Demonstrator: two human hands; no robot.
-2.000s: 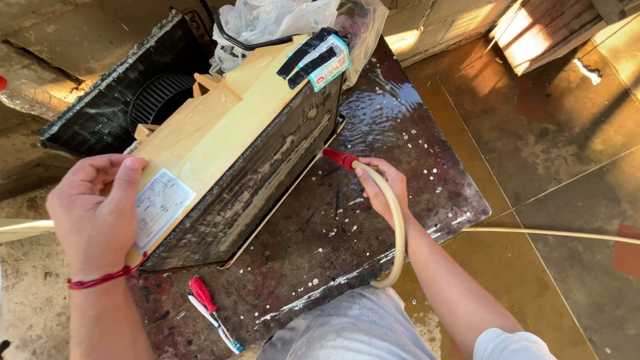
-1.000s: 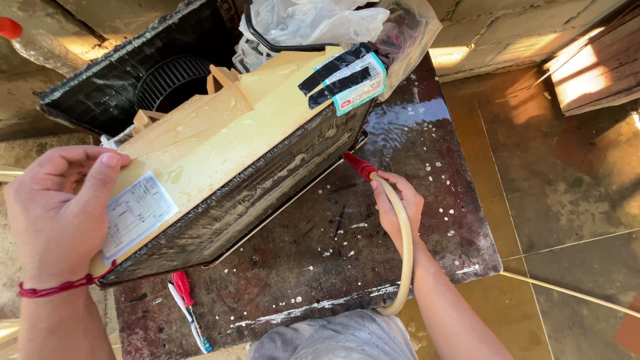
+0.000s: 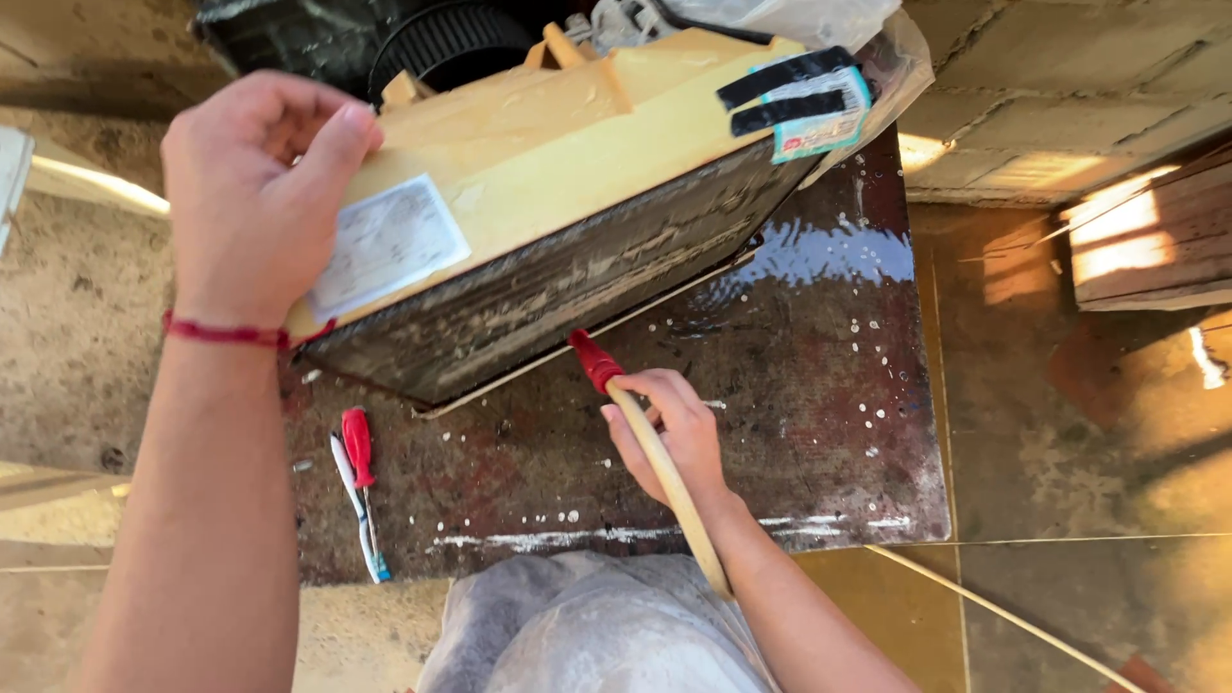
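Observation:
A yellowed plastic housing (image 3: 539,144) with a dark finned panel (image 3: 577,269) on its near side stands tilted on a dark table (image 3: 789,414). My left hand (image 3: 269,192) grips the housing's upper left edge, thumb on top, beside a white paper label (image 3: 390,245); some fingers are hidden. My right hand (image 3: 674,433) holds a cream hose (image 3: 664,462) just behind its red nozzle (image 3: 595,361), which points at the panel's lower edge. Left of the hose, a red-handled screwdriver (image 3: 357,448) lies against a white and blue toothbrush (image 3: 356,510).
Behind the housing are a black casing with a round ribbed fan part (image 3: 452,48) and clear plastic bags (image 3: 799,19). Water (image 3: 818,255) pools on the table's right side. A block wall (image 3: 1068,87) rises behind, and a wooden box (image 3: 1155,241) stands at right.
The view has shifted closer to the housing. My right hand has moved the nozzle from near the panel's right end toward its middle. My left hand stays at the housing's left end.

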